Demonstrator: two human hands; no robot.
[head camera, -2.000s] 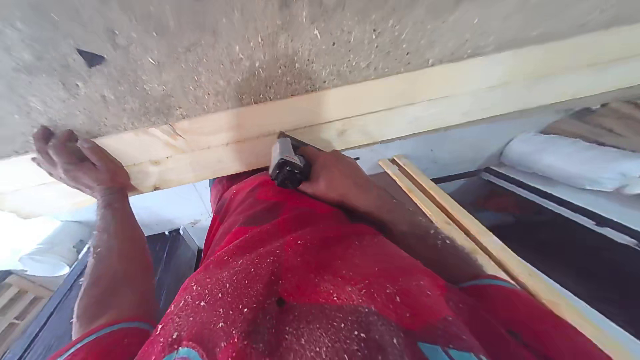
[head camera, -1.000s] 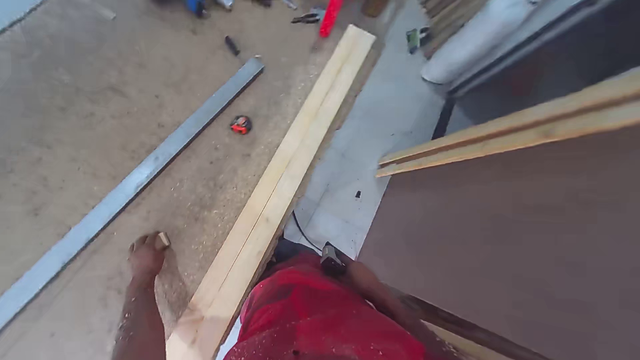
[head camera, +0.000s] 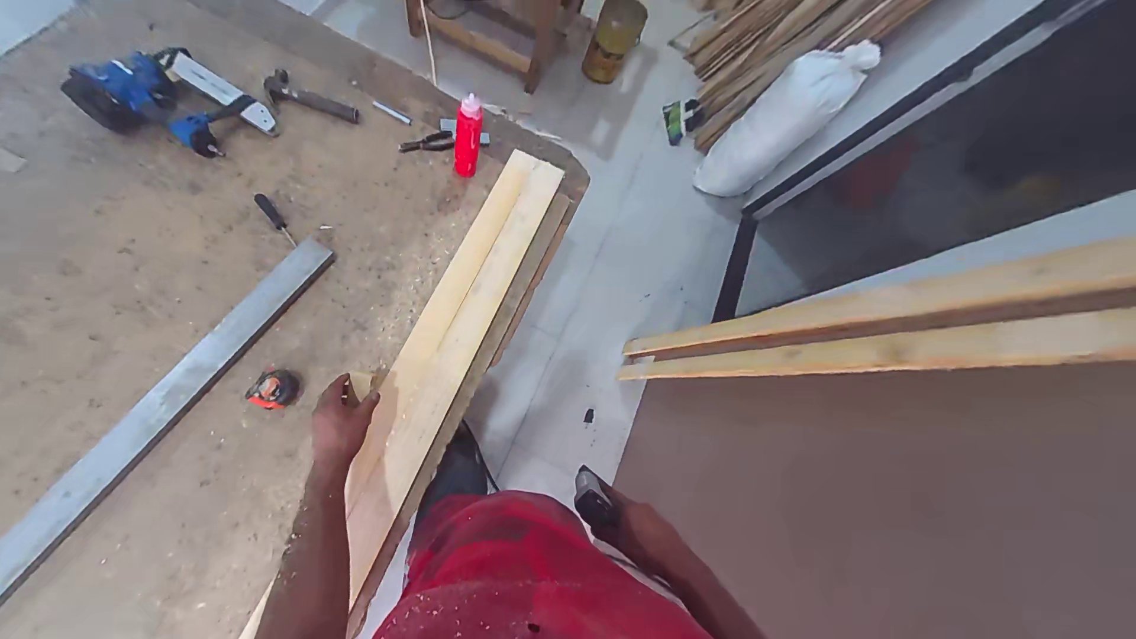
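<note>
Two pale wooden boards (head camera: 444, 355) lie side by side along the edge of the worktable (head camera: 177, 311). My left hand (head camera: 344, 422) is at their left edge, its fingers around a small wooden block (head camera: 361, 383). Left of that hand rests an orange and black tape measure (head camera: 273, 389). My right hand (head camera: 621, 524) grips a dark and grey power tool (head camera: 595, 499), only part of which shows, to the right of my red shirt and away from the boards. A long grey metal bar (head camera: 169, 404) lies diagonally across the table.
A screwdriver (head camera: 271, 213), a hammer (head camera: 311, 98), a red bottle (head camera: 468, 138), pliers (head camera: 428, 142) and a blue tool (head camera: 133, 89) lie or stand farther back. Raised wooden strips (head camera: 870, 306) project from the right. A white sack (head camera: 790, 120) lies beside thin wood strips (head camera: 772, 44).
My left hand has moved from the boards, across the table, and back beside them, now with a small block. My right hand has drawn away from the boards with the tool. The view has shifted widely.
</note>
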